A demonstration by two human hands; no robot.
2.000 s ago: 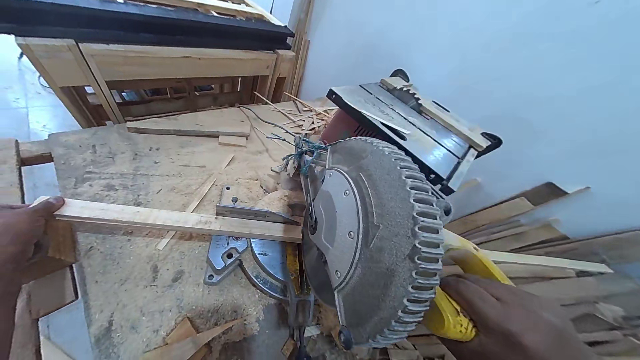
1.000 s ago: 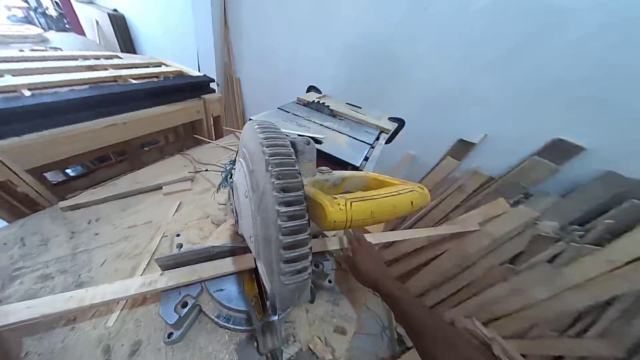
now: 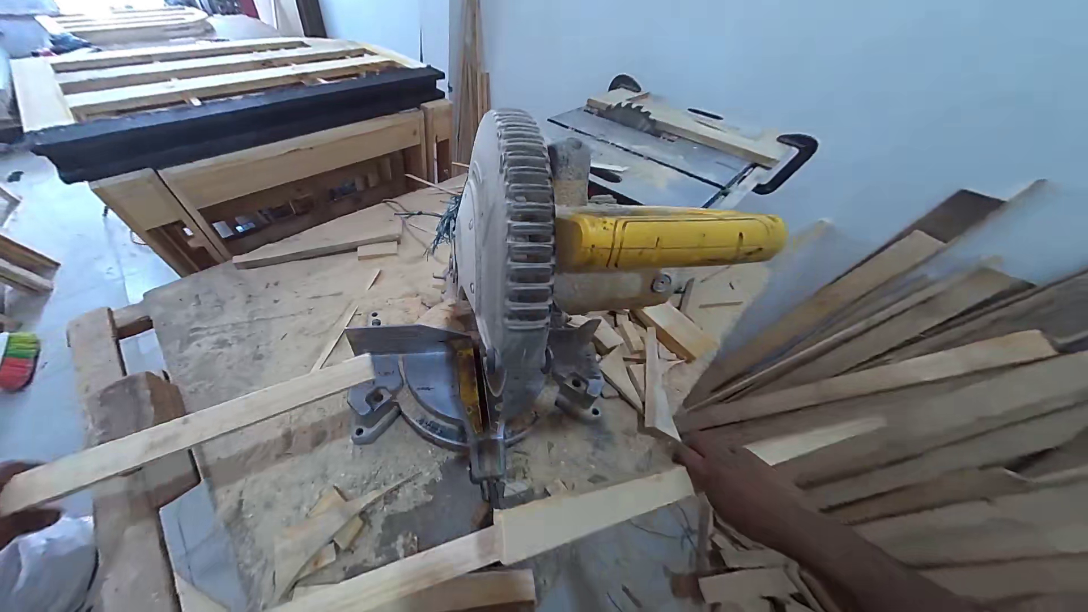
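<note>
My left hand (image 3: 24, 503), partly out of view at the left edge, grips a long pale wooden strip (image 3: 195, 429). The strip's far end rests at the left side of the miter saw's base (image 3: 433, 387). The saw's grey ribbed blade guard (image 3: 527, 229) stands upright over the base, with its yellow handle (image 3: 671, 240) to the right, untouched. My right hand (image 3: 722, 476) is low at the right of the saw, by a thin wood offcut (image 3: 656, 391) and the end of a short pale board (image 3: 595, 514). Its fingers are mostly hidden, so its hold is unclear.
Many boards (image 3: 935, 374) lean and lie along the wall at right. A table saw (image 3: 680, 144) with an exposed blade stands behind. Sawdust and offcuts lie on the worktable (image 3: 255, 297). A slatted wooden frame with a black molding (image 3: 238, 115) is at back left.
My right hand has left the yellow handle and moved down to the right of the saw. The strip lay across the saw base; its end now sits at the base's left side. The view has shifted.
</note>
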